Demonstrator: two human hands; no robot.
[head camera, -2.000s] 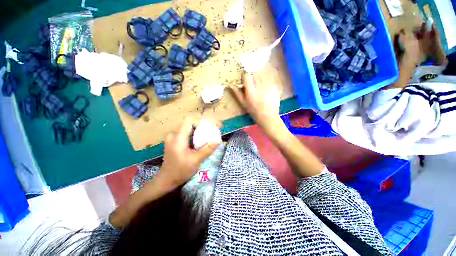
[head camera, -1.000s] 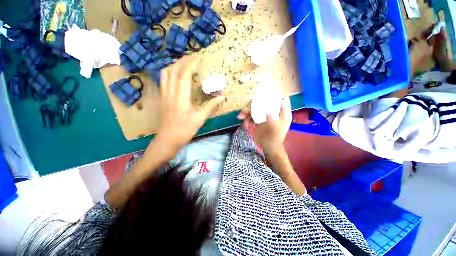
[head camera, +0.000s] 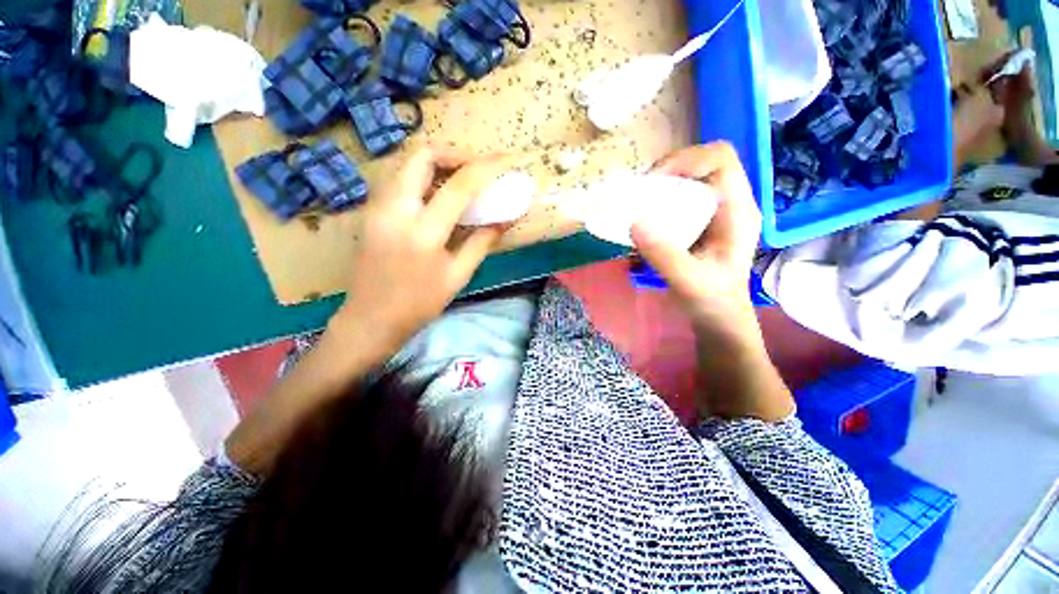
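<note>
My left hand (head camera: 418, 238) has its fingers closed around a small white container (head camera: 499, 197) low on the tan board (head camera: 337, 253). My right hand (head camera: 722, 238) holds a white rounded bottle (head camera: 653, 211) lying sideways, its narrower end towards the small container. Glare hides whether the two touch. A white piece with a long thin nozzle (head camera: 627, 91) lies on the board beyond my right hand, its tip over the blue bin's edge. Navy plaid hair ties (head camera: 308, 87) with black loops lie in a cluster at the board's left and back.
A crumpled white cloth (head camera: 197, 79) lies at the board's left edge. Loose dark loops (head camera: 116, 215) lie on the green bench (head camera: 174, 308). A blue bin (head camera: 854, 212) of plaid pieces stands at right. Beyond it are another person's hand (head camera: 1016, 110) and white sleeve (head camera: 917, 290).
The bottle has passed from my left hand to my right and is now tipped sideways. My left hand has closed on the small container. A second hair tie lies beside the single one.
</note>
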